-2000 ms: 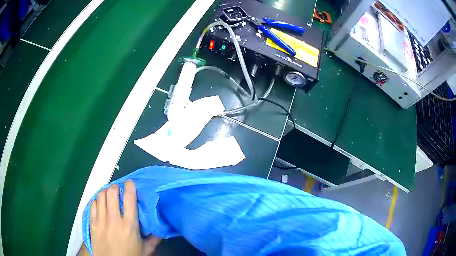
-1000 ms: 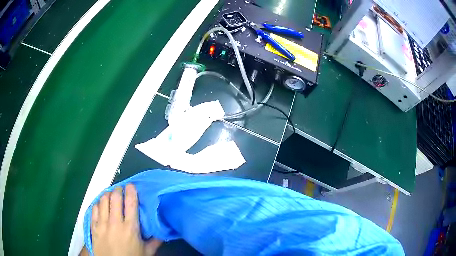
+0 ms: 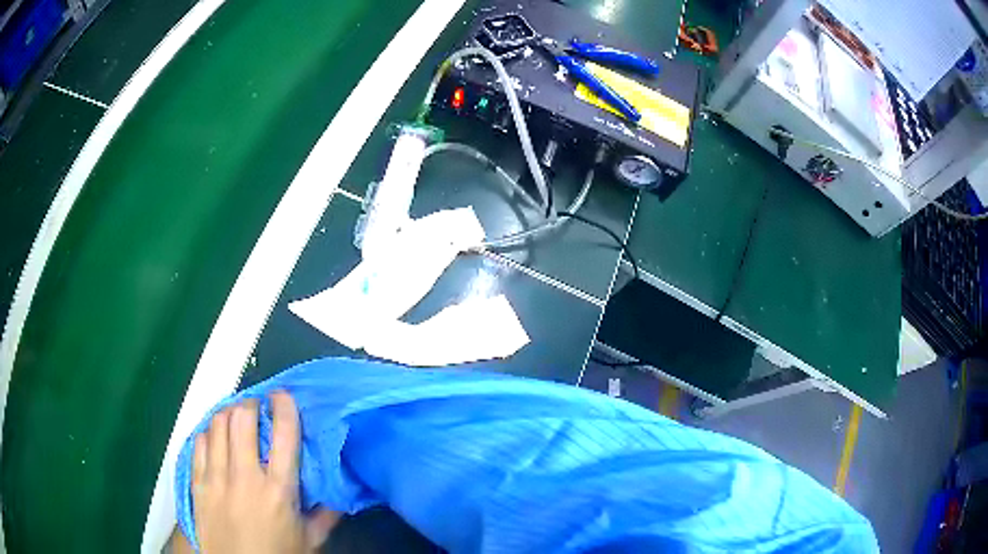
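Note:
The blue, finely striped sleeve [image 3: 520, 460] crosses the bottom of the view from the right edge towards the left. My left hand [image 3: 247, 476] lies at the lower left, back of the hand up, with its fingers curled over the gathered end of the sleeve and holding the cloth. The hand is bare and its lower part is cut off by the bottom edge. My right hand does not show; whether it is under the sleeve cannot be told.
White wipes [image 3: 428, 330] and a pale syringe [image 3: 395, 189] lie ahead, with a hose to a black controller [image 3: 520, 103]. Blue-handled pliers [image 3: 607, 87] lie on it. A green conveyor [image 3: 141, 238] with a white rail [image 3: 293, 211] is left; a white machine [image 3: 802, 152] is right.
The view has shifted very slightly. My left hand and the sleeve hold the same position, and the things on the bench have not moved.

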